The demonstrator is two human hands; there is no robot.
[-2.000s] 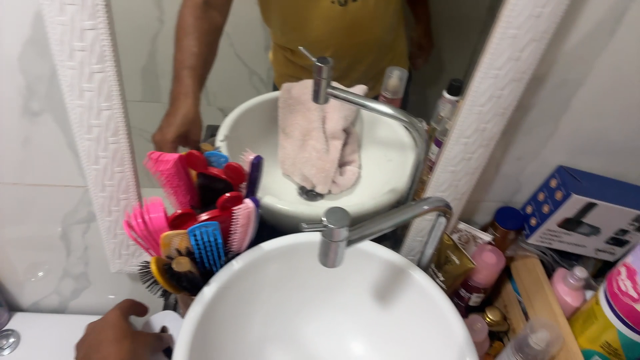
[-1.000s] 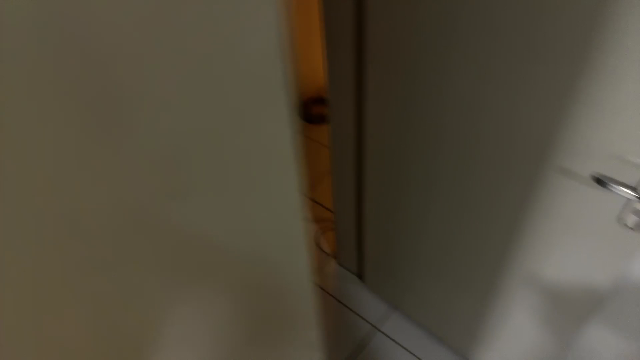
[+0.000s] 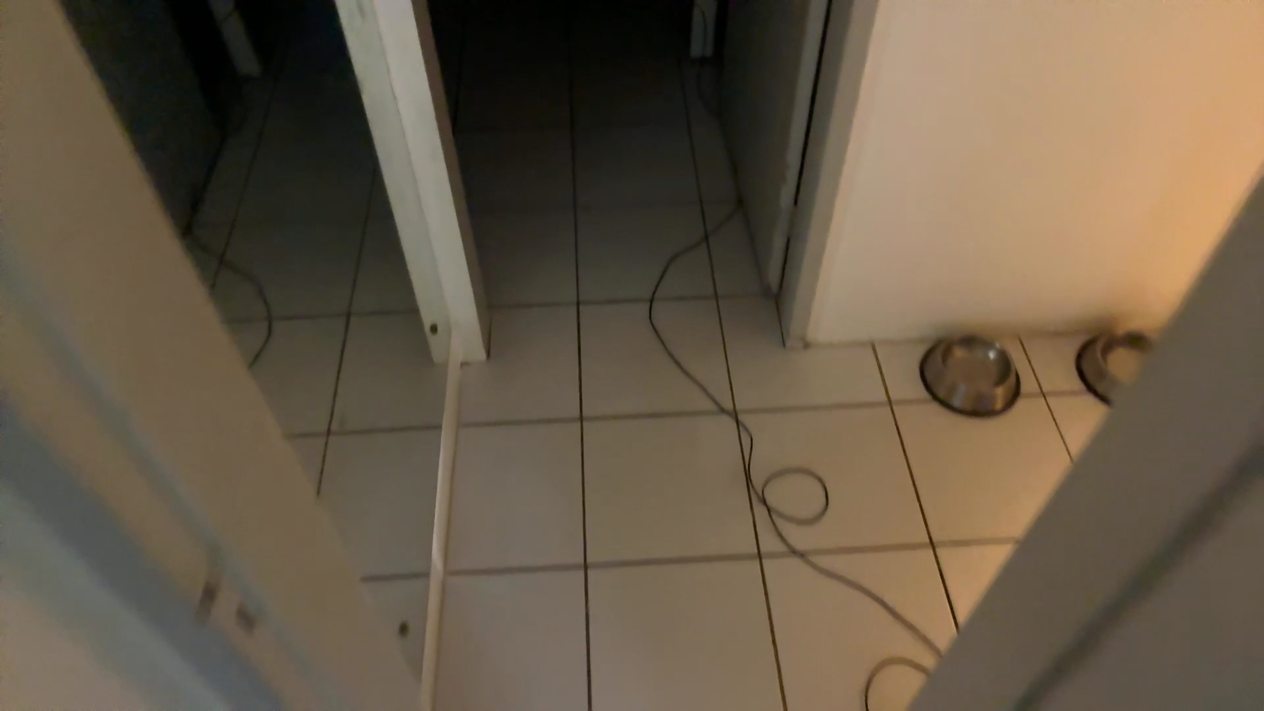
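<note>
Neither my left hand nor my right hand shows in the head view. A blurred door frame with a strike plate point(image 3: 227, 604) crosses the lower left, and a pale door edge point(image 3: 1106, 553) slants across the lower right. Between them lies a floor of light tiles point(image 3: 662, 494) with dark joints. A thin cable point(image 3: 691, 370) runs over the tiles from a dark doorway, with a loop in its middle and another curve near the bottom.
Two metal pet bowls point(image 3: 971, 373) point(image 3: 1116, 363) stand by the white wall point(image 3: 1007, 178); the door edge partly hides the right one. A white post point(image 3: 420, 178) meets a narrow floor strip point(image 3: 441, 533). An inner door point(image 3: 775, 128) stands beside the dark passage.
The view has swung from a bathroom sink and mirror, past a door, to a tiled floor beyond a doorway. The left hand seen beside the sink earlier is out of view.
</note>
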